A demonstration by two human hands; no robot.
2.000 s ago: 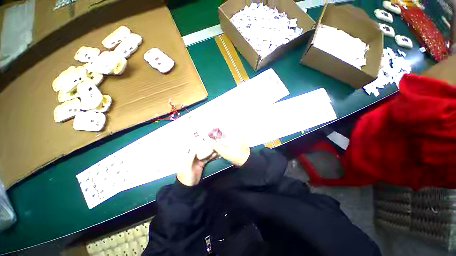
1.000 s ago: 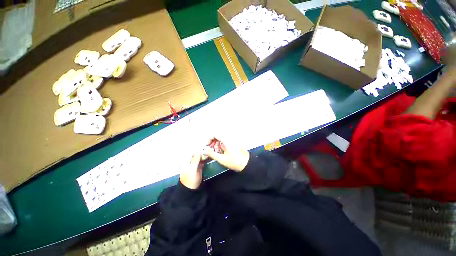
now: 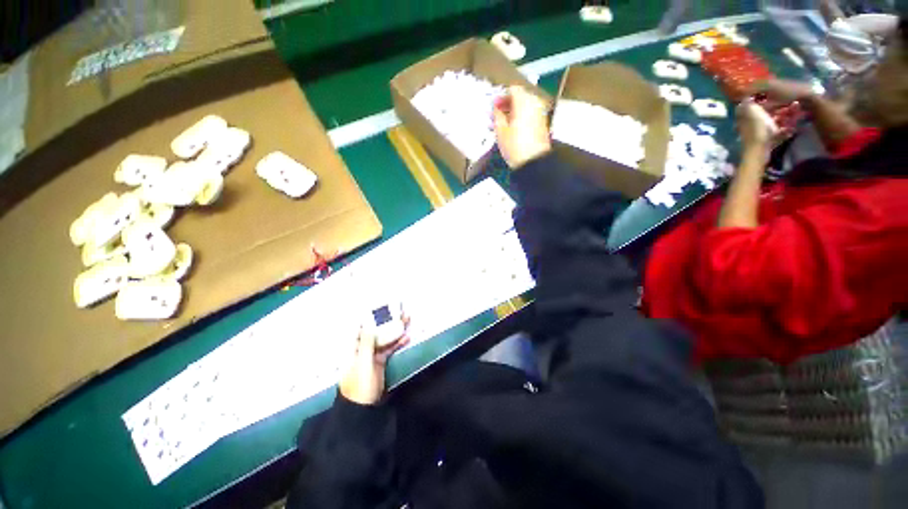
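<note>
My left hand [image 3: 366,366] is near the bench's front edge and holds a white plastic housing [image 3: 390,329] with a dark square on its face. My right hand [image 3: 520,124] reaches over the right side of the left parts carton [image 3: 483,159]. The carton holds a heap of small white parts [image 3: 453,107]. A small reddish spot shows at my right fingertips; whether the fingers grip a part cannot be told. Long white label sheets [image 3: 289,343] with rows of tiny dark marks lie overlapping on the green bench, under and beyond my left hand.
Housings [image 3: 149,249] are heaped on the cardboard sheet [image 3: 249,234] at left, with one apart [image 3: 287,174]. Red thread scrap [image 3: 317,268] lies at its corner. A second carton [image 3: 652,129] and loose white parts [image 3: 692,164] stand right, beside a person in red [image 3: 796,268].
My right hand has left the housing and moved up and right to the left carton. My left hand still holds the housing, its dark square now visible. The view has shifted. The neighbour's hands now show.
</note>
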